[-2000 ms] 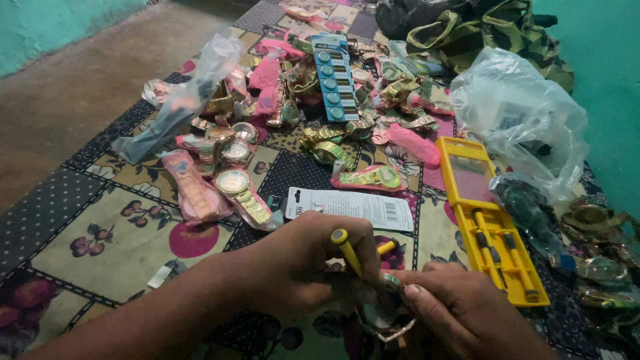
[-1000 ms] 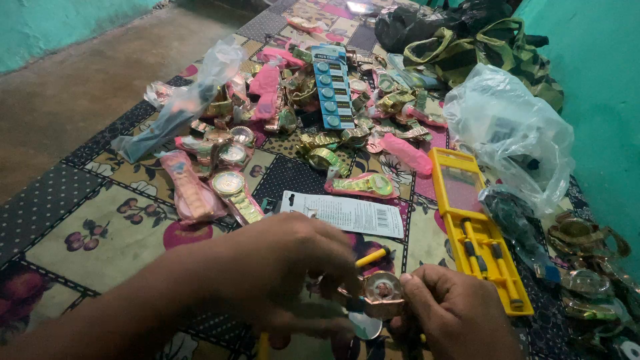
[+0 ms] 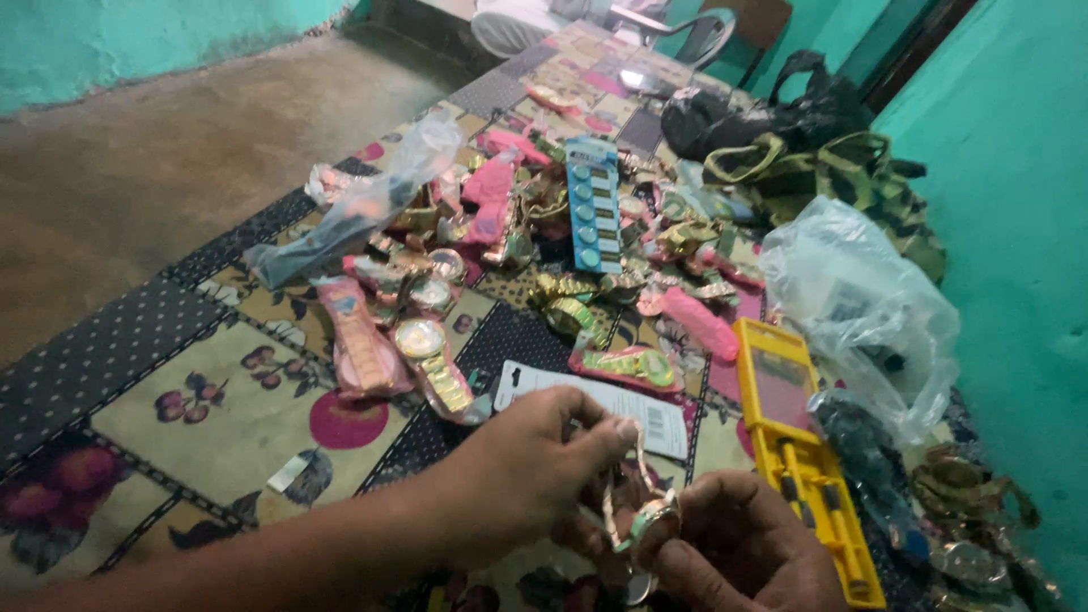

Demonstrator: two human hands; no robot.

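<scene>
A wristwatch with a metal bracelet [image 3: 653,517] is between my two hands at the lower middle. My left hand [image 3: 552,459] pinches the bracelet near its top. The fingers of my right hand [image 3: 748,544] close on the watch case from the right. Below them a small round metal disc [image 3: 640,588] lies partly hidden. Behind my left hand is a white card with a barcode [image 3: 595,404]. An open yellow case of small screwdrivers [image 3: 807,476] sits to the right. Beyond, a blue strip of button cells [image 3: 595,204] rests on a pile of wrapped watches [image 3: 510,212].
A clear plastic bag [image 3: 858,297] and a camouflage cloth bag [image 3: 824,183] stand at the right by the green wall. More watches [image 3: 969,552] lie at the lower right. A small white piece [image 3: 288,474] is on the patterned cloth at left. A chair [image 3: 697,34] stands behind.
The yellow-handled tool seen in my left hand two seconds ago is no longer there. My left hand now grips the bracelet, and the watch is turned more on edge.
</scene>
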